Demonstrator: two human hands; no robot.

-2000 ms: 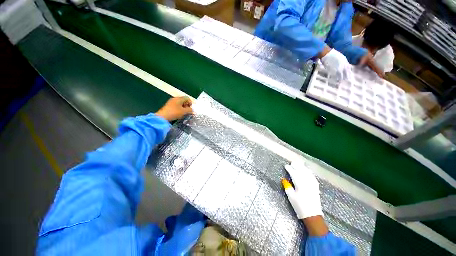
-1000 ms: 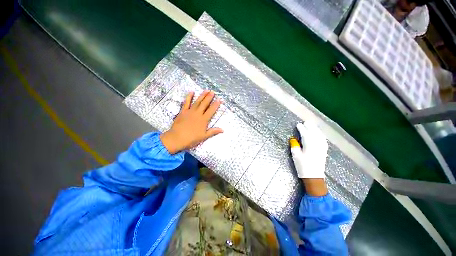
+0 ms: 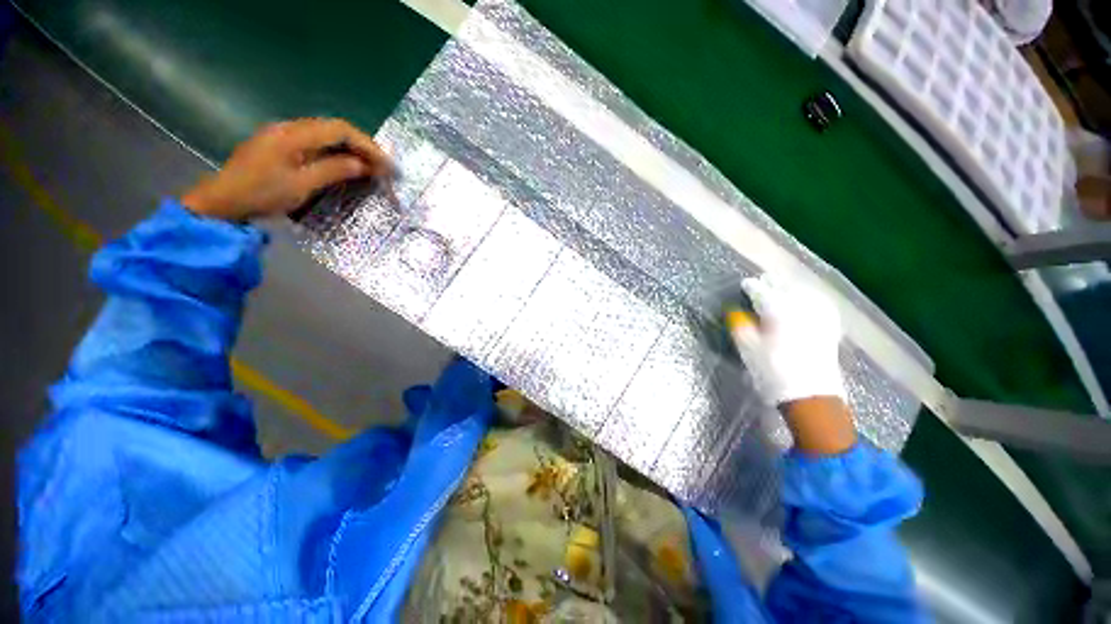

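A wide, clear-silvery bubble-wrap pouch sheet [image 3: 536,268] with straight seam lines lies over the dark green bench and the pale rail, its far edge reaching over the green belt. My left hand [image 3: 292,167], bare, is at the sheet's left edge with fingers curled; whether the fingertips pinch the sheet is unclear. My right hand [image 3: 792,335], in a white glove, rests on the right part of the sheet, slightly blurred. A yellow-orange item [image 3: 740,322] shows at its fingers. I cannot tell whether this hand grips anything.
A small black unit [image 3: 822,111] sits on the green conveyor belt [image 3: 895,183]. A white compartment tray [image 3: 962,104] is at the upper right, with part of another person's gloved hand [image 3: 1021,15] beyond. A grey frame post [image 3: 1029,423] is at the right.
My left hand moved from the far-left edge onto the sheet's middle, then back out to its left edge. The sheet slid towards me. My right hand shifted slightly right.
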